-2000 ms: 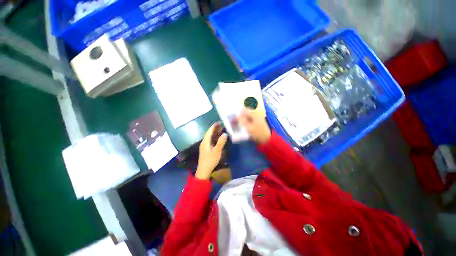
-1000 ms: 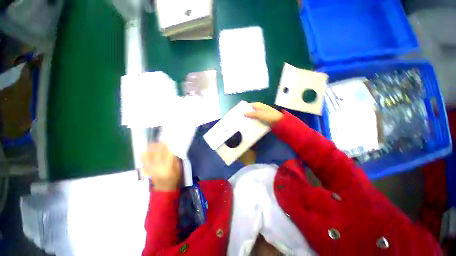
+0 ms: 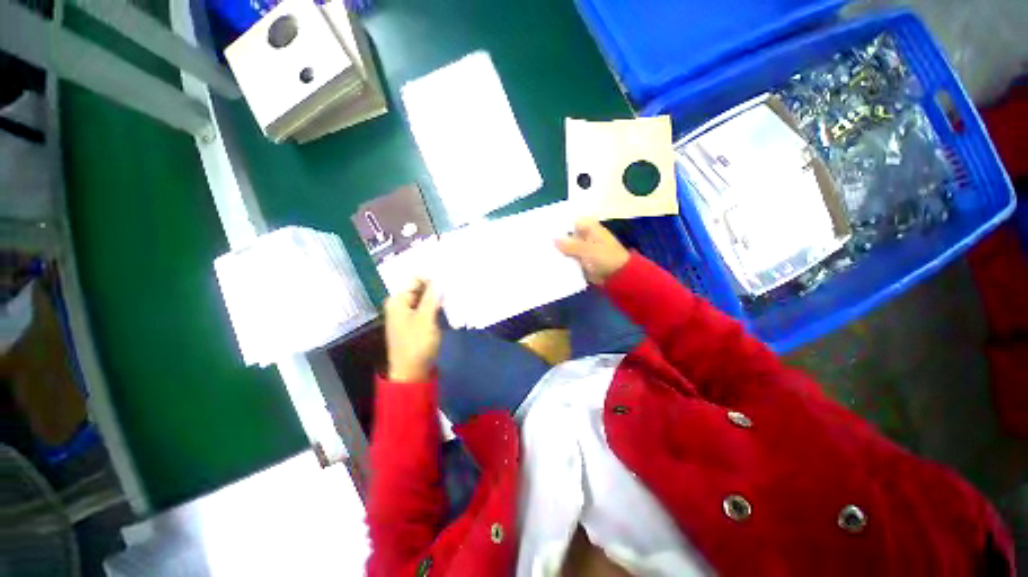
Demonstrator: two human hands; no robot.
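Note:
A white paper sheet point(image 3: 507, 265) is stretched between my two hands above my lap. My left hand point(image 3: 413, 327) grips its left end and my right hand point(image 3: 594, 250) grips its upper right end. A single beige punched card point(image 3: 597, 152) with one large and one small hole lies just beyond my right hand. The centre leaflet stack point(image 3: 468, 135) lies flat on the green bench. A dark card point(image 3: 393, 219) lies left of the sheet, partly covered by white paper. The left leaflet stack point(image 3: 291, 295) has stepped edges at the bench edge.
A punched card stack point(image 3: 295, 70) stands at the far bench edge. A blue parts crate point(image 3: 778, 321) at right holds an open carton point(image 3: 761, 197) and shiny polybags point(image 3: 891, 169). A plain blue tray point(image 3: 699, 40) lies behind it. More white papers point(image 3: 265, 524) are at lower left.
My left hand has come from the lower left to the sheet. The folded paper and punched card seen in my right hand are no longer visible there; a long white sheet is now held in both hands.

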